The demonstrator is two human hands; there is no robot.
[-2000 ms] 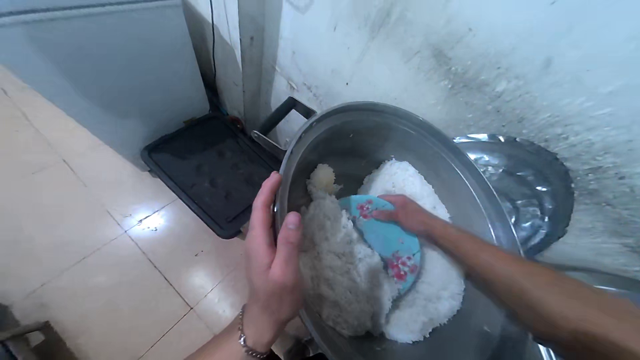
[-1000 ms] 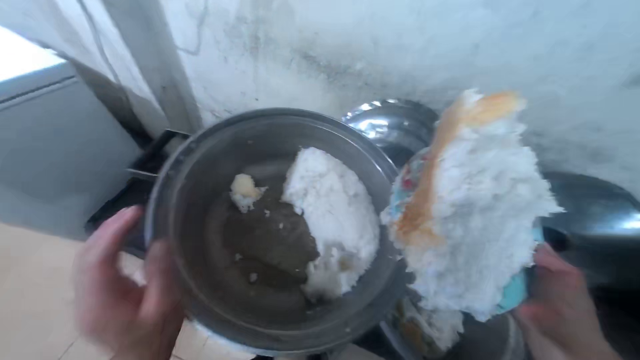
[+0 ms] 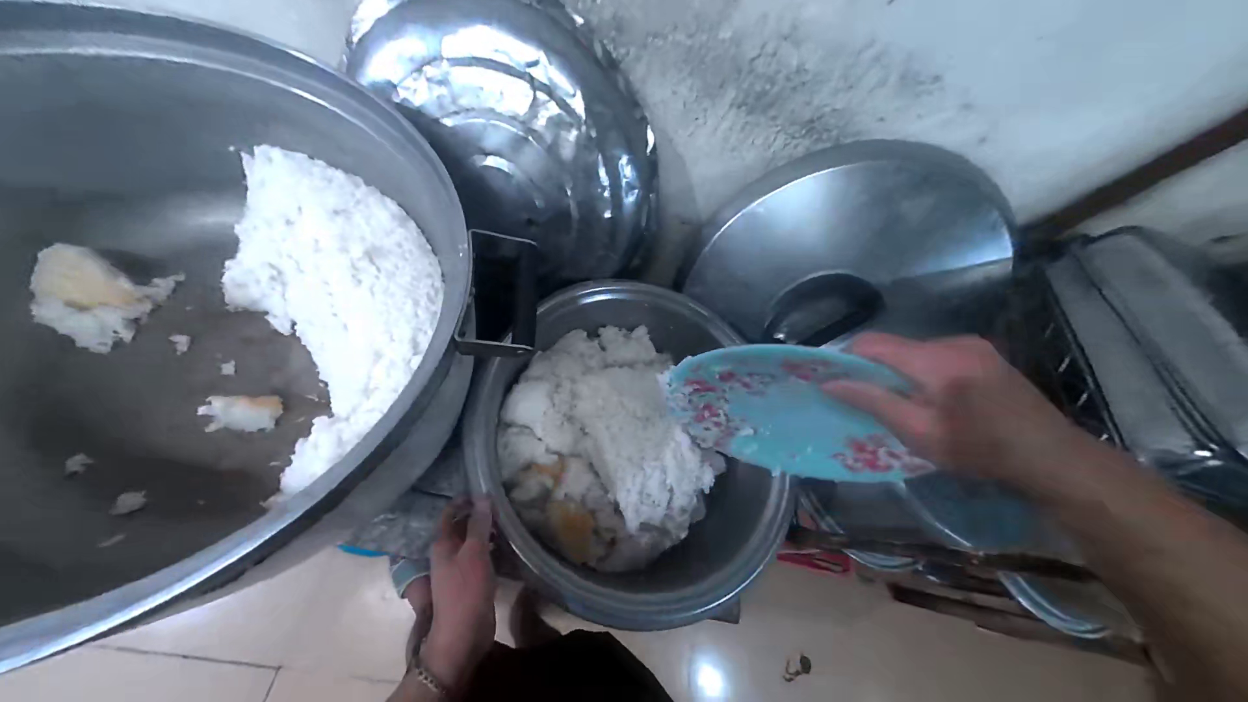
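My right hand grips a light blue plate with pink flowers, tilted over the smaller metal pot. Cooked rice with browned pieces fills much of that pot, and the plate's left edge is at the rice. My left hand is at the smaller pot's left outer side, fingers near its rim; whether it presses on the pot is hard to tell. At the left stands the large metal pot, holding a mound of white rice, a browned lump and scattered bits.
A dented shiny metal lid leans by the wall behind the pots. Right of it rests a metal lid with a black handle. The large pot's handle juts over the smaller pot's rim. A rack with metal ware stands at the right.
The plate, loaded with rice a second ago, is now tipped over the smaller pot without that load. My left hand has gone from the large pot's side to the smaller pot. The view has shifted right.
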